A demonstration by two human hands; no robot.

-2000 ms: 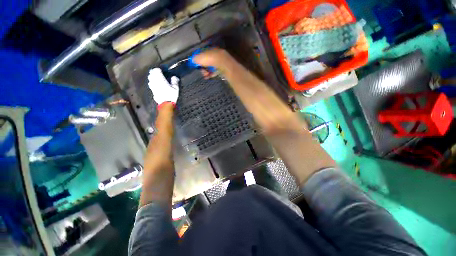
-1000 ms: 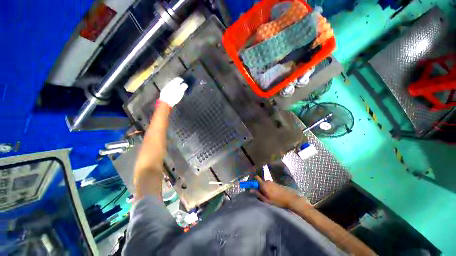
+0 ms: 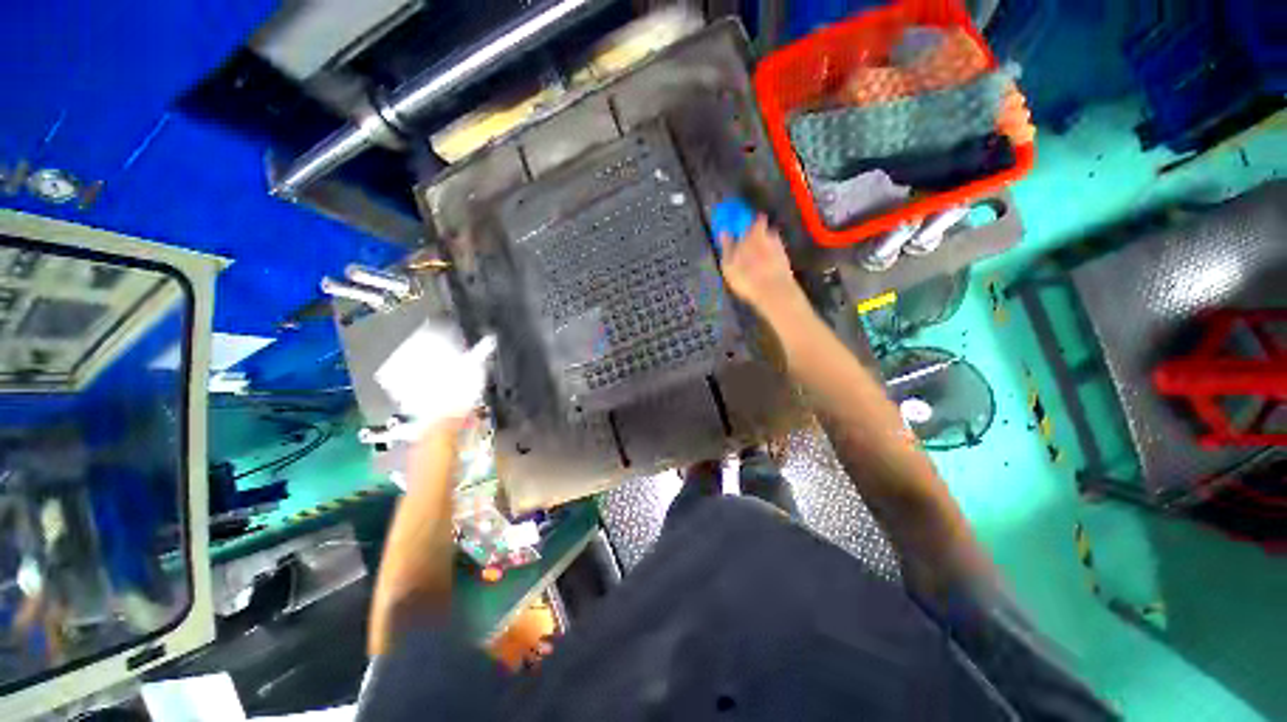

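Note:
The dark steel mould plate point(image 3: 628, 282), with rows of small cavities in its middle, lies in front of me. My left hand point(image 3: 431, 374), in a white knit glove, is blurred at the plate's left edge; its fingers look spread and nothing shows in it. My bare right hand point(image 3: 757, 260) is over the plate's right side and holds a small blue air gun point(image 3: 733, 219). The gun's nozzle cannot be made out.
A red-orange basket point(image 3: 814, 212) at the upper right holds teal, orange and grey moulded sheets point(image 3: 903, 124). A steel bar point(image 3: 466, 68) crosses behind the mould. A fan point(image 3: 934, 399) stands at the right. A framed panel point(image 3: 205, 423) is at the left.
My right hand has moved from the mould's front edge up to its right side with the blue air gun. My gloved left hand has moved from the cavities out to the plate's left edge.

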